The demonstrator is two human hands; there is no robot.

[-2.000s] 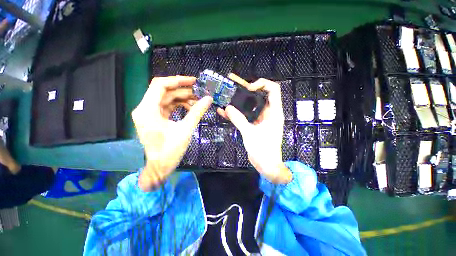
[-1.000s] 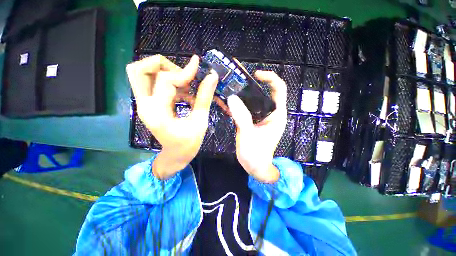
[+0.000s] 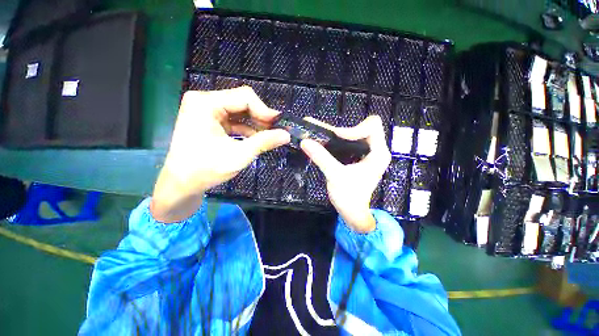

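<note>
A black housing (image 3: 348,149) is held tilted between my two hands above the tray, seen nearly edge-on. A narrow dark strip with small light details shows along its left part; the face of the circuit board is hardly visible. My left hand (image 3: 220,141) pinches the left end with thumb and fingertips. My right hand (image 3: 351,174) grips the right end between thumb and fingers. The compartment tray (image 3: 322,49) lies below, with white square parts (image 3: 402,140) in a few pockets at its right side.
Stacked black trays (image 3: 519,157) with long white pieces (image 3: 541,141) stand at the right. A flat black tray (image 3: 95,108) with two small white squares lies at the left. A small white piece is cut off at the top edge. A blue object (image 3: 62,205) is at lower left.
The housing and board have turned from showing the blue board face to nearly edge-on. My left fingers have closed from above the board onto its left end.
</note>
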